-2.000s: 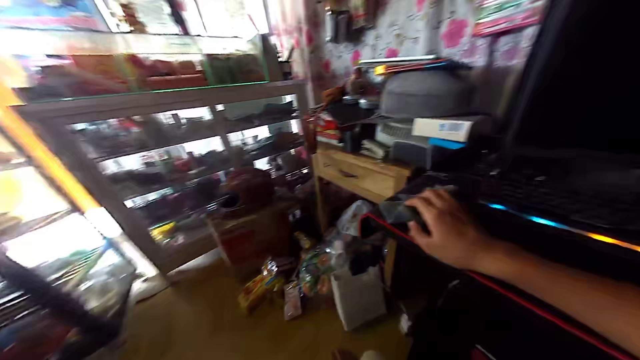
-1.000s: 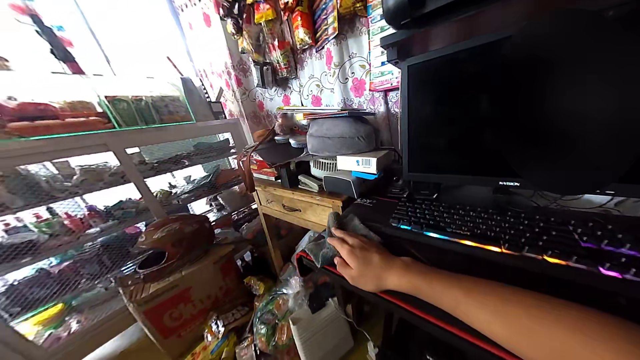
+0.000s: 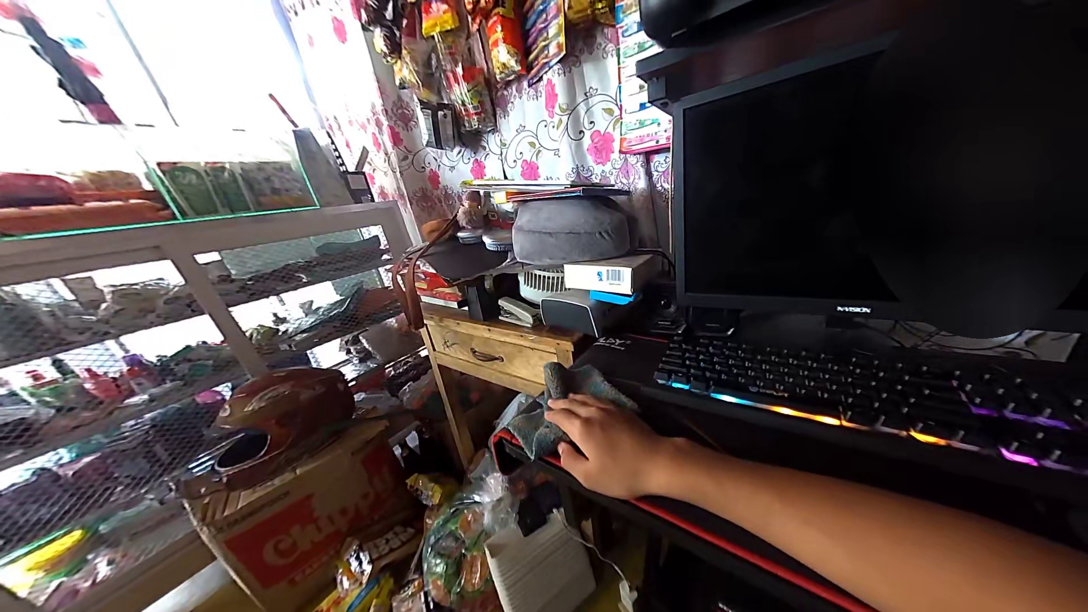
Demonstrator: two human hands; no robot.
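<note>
My right hand (image 3: 608,446) lies palm down on a grey-green cloth (image 3: 586,391) at the left front corner of a black desk with a red edge (image 3: 680,514). Its fingers press on the cloth, part of which hangs at the corner. Just right of the hand, on the desk, is a black keyboard (image 3: 816,382) with coloured lights along its front. Behind the keyboard stands a dark N-Vision monitor (image 3: 790,195). My left hand is out of view.
Left of the desk stands a wooden drawer table (image 3: 501,353) bearing a grey cushion (image 3: 571,229) and boxes. A helmet (image 3: 289,408) rests on a cardboard carton (image 3: 306,518) by meshed shelves (image 3: 204,297). Plastic bags (image 3: 459,544) and a white container (image 3: 544,565) are below.
The view has swung right and up, bringing more of the monitor and keyboard into sight. My right hand stays on the cloth at the desk's left end.
</note>
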